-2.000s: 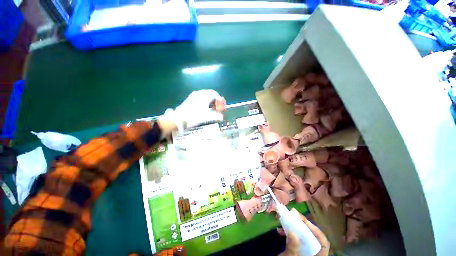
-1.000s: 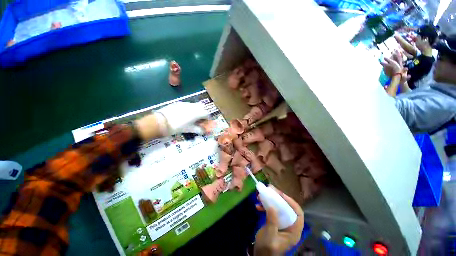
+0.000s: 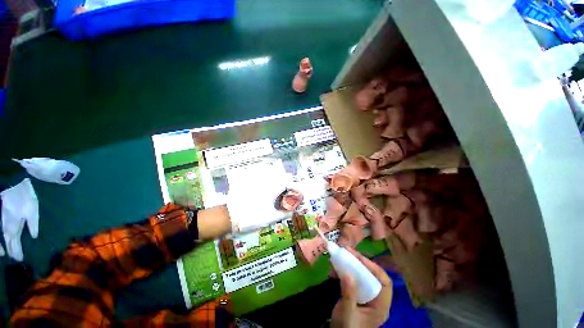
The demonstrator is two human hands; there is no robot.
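My left hand (image 3: 255, 200), in a white glove and partly washed out by glare, holds a pink moulded part (image 3: 289, 200) over the printed sheet (image 3: 200, 296), its open end showing. My bare right hand (image 3: 364, 301) holds the white glue bottle (image 3: 355, 274) at the sheet's lower right. The bottle's nozzle points up and left, close to the piled pink parts (image 3: 342, 182) and short of the held part. More pink parts fill the carton (image 3: 342, 116). One pink part (image 3: 301, 75) stands alone on the dark green surface beyond the sheet.
The grey housing (image 3: 499, 128) surrounds the carton on the right. A blue bin (image 3: 147, 20) lies at the far left. A spare white bottle (image 3: 51, 170) and an empty white glove (image 3: 19, 214) lie on the green surface (image 3: 115, 154) at left. Blue items show at the upper right.
My left hand has moved back from beyond the sheet, and a part now stands there alone. That hand now holds another part over the sheet. The camera view has shifted meanwhile.
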